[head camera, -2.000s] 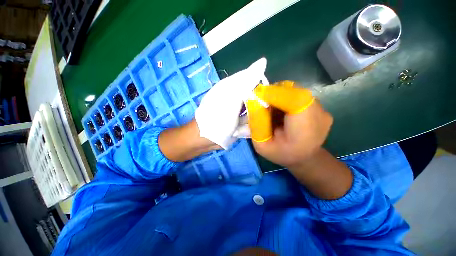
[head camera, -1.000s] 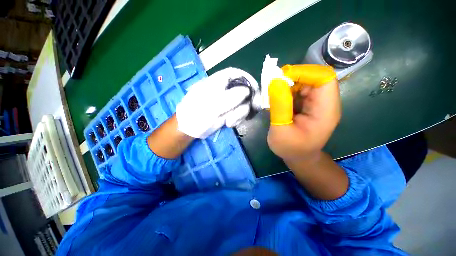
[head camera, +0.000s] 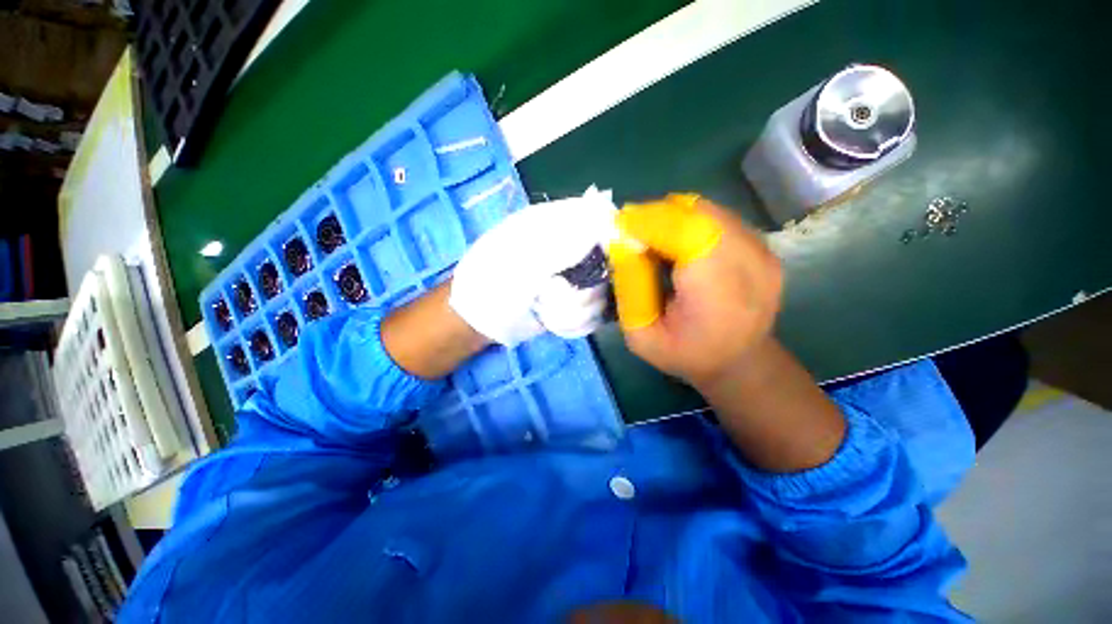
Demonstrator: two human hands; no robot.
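My left hand point(head camera: 518, 274), in a white knit glove, is shut on a small black part point(head camera: 588, 268) at the picture's centre, mostly hidden by the fingers. My right hand point(head camera: 707, 287), with yellow-orange finger cots on thumb and finger, pinches a white wiping cloth point(head camera: 624, 227) against the part; only a bit of cloth shows. The blue compartment tray point(head camera: 421, 226) lies below and left of the hands. Round black parts point(head camera: 296, 256) fill two rows of pockets at its left end.
A solvent bottle point(head camera: 793, 165) with a silver metal top stands right of the hands. Small shiny bits point(head camera: 939, 217) lie beside it. A black compartment tray point(head camera: 195, 61) is at the upper left, white trays point(head camera: 122, 378) at the far left. A pale rail point(head camera: 610, 73) crosses the green surface.
A second ago the black part and cloth showed more openly between my hands. My right hand has moved left, and the cloth now meets the part at my left fingertips.
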